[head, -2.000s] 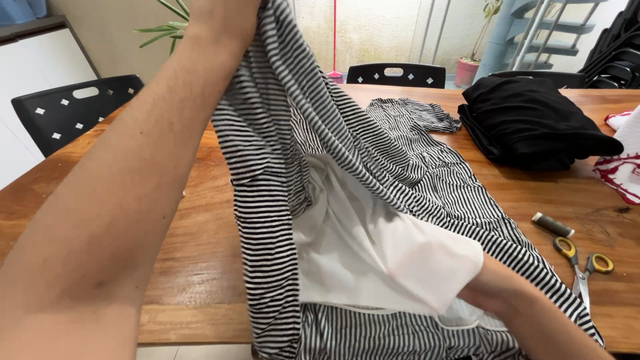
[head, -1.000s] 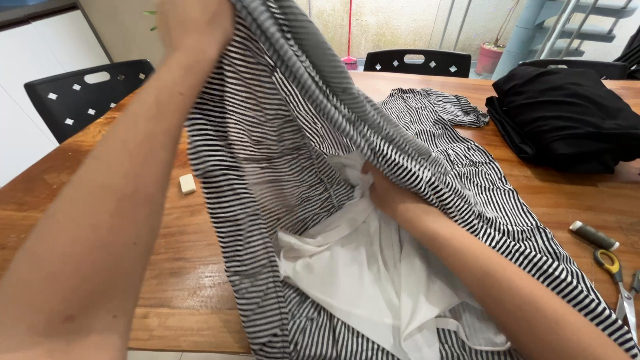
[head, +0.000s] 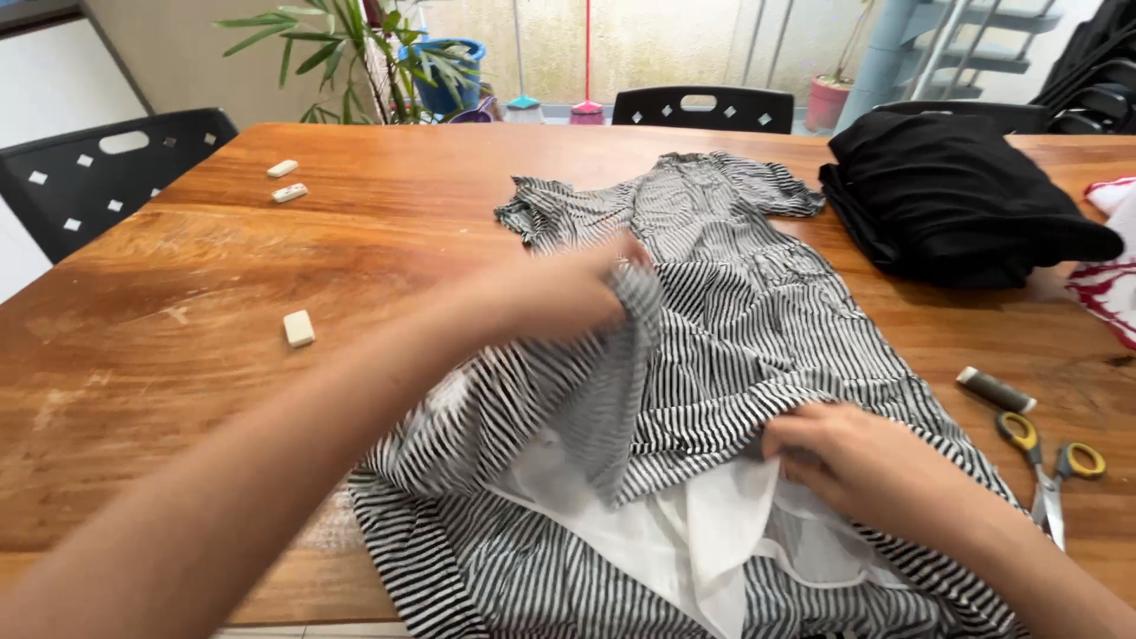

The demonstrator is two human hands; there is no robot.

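Observation:
A black-and-white striped dress (head: 719, 328) lies on the wooden table, its short sleeves toward the far side. My left hand (head: 577, 288), slightly blurred, grips a bunched fold of the skirt above the middle of the garment. The fingers of my right hand (head: 830, 448) are closed on the striped skirt edge at the right, beside the white lining (head: 728, 515). That lining shows between the parted striped layers and spreads toward the near edge.
Right of the dress are scissors (head: 1047, 479), a thread spool (head: 996, 390) and folded black cloth (head: 958, 200). Small white tiles (head: 299, 328) lie at the left. Black chairs (head: 703, 110) stand around the wooden table (head: 177, 293).
My left hand has come down from the top of the view with the striped fabric, which now lies lower. My right hand has drawn back from inside the skirt to its edge. The view has shifted.

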